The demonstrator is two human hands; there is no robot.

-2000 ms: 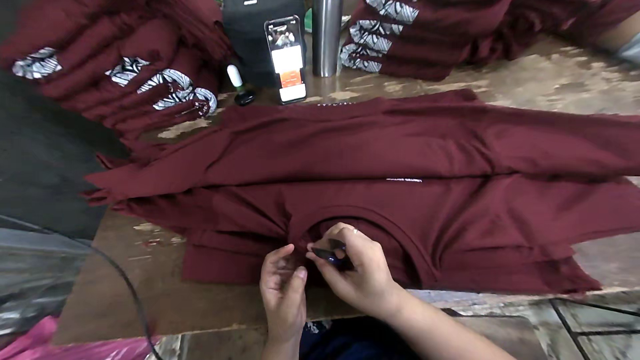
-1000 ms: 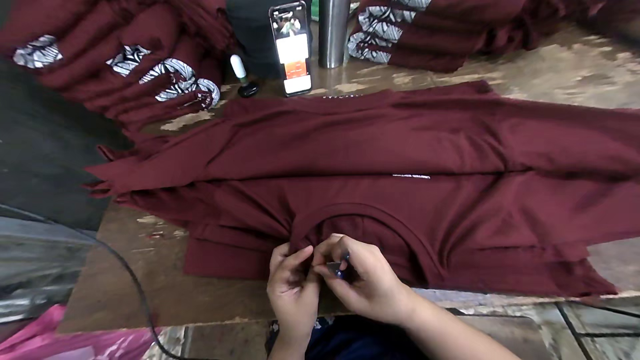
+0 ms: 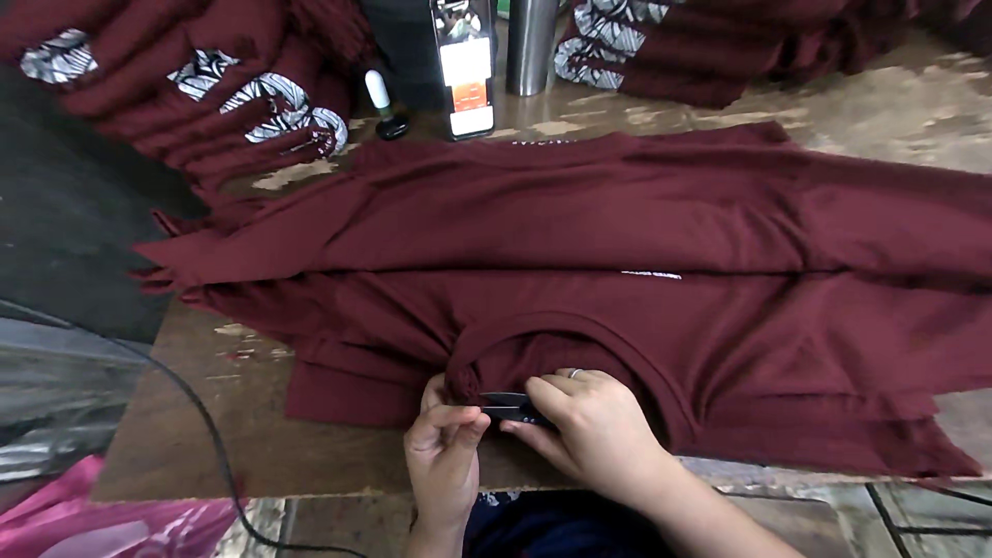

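Maroon T-shirts (image 3: 558, 225) lie spread in layers across the table, the nearest with its ribbed neckline (image 3: 573, 322) towards me. My left hand (image 3: 446, 449) pinches a bunched bit of that neckline at its left end. In my right hand (image 3: 593, 422) is a small pair of dark thread snips (image 3: 518, 408), their blades parted and pointing left at the fingertips of my left hand. The blade tips are very close to the pinched cloth; whether a thread lies between them is too small to tell.
Folded maroon shirts with white prints stand in piles at the back left (image 3: 271, 101) and back right (image 3: 674, 54). A lit phone (image 3: 467, 77), a metal bottle (image 3: 532, 46) and a small white-and-black object (image 3: 384, 105) stand behind the shirts. A black cable (image 3: 194, 403) hangs at left, above pink plastic (image 3: 116, 519).
The snips now show more plainly, blades parted towards the left hand. My left fingers have taken up a bunched bit of the neckline, which lay flatter two seconds ago.
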